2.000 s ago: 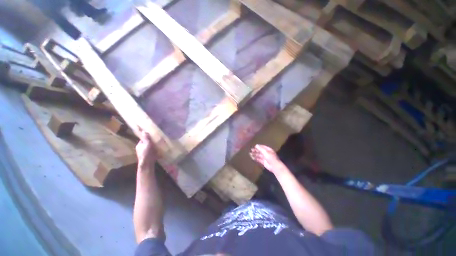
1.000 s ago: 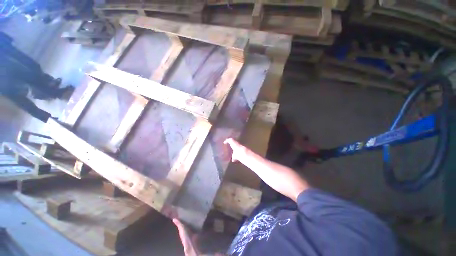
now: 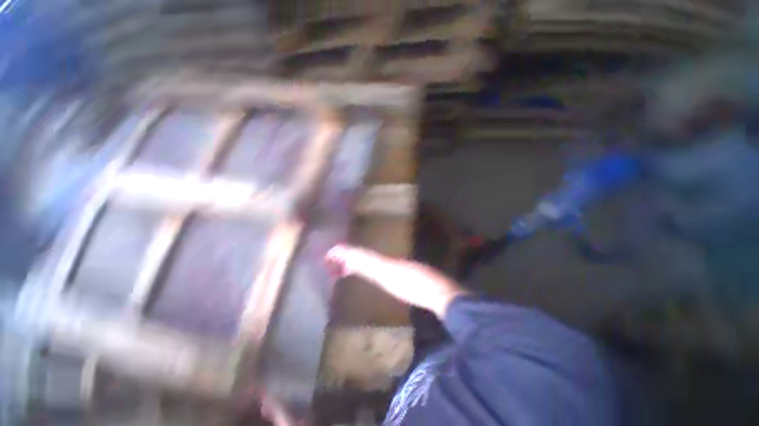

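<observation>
The frame is strongly blurred. The wooden pallet with sheeted panel (image 3: 191, 187) lies at the left and centre, its pale frame over grey and reddish sheet. It sits on a yellowish wooden pallet (image 3: 374, 304) whose edge and end blocks show at its right. My right hand (image 3: 338, 261) is closed at the right edge of the sheeted pallet; its fingers are smeared. My left hand (image 3: 279, 410) shows only as a small blurred part at the near corner, cut off by the bottom edge, so its grip cannot be told.
Wooden pallet stacks (image 3: 391, 42) stand along the back. The blue pallet jack handle (image 3: 566, 195) rises to the right of the working pile, above grey floor (image 3: 487, 183). A blurred bluish shape (image 3: 716, 175) is at the far right; I cannot tell what it is.
The view has turned, and the sheeted pallet now lies straighter over the pallet below. My right hand stays at its edge. My left hand has slipped mostly out of the picture.
</observation>
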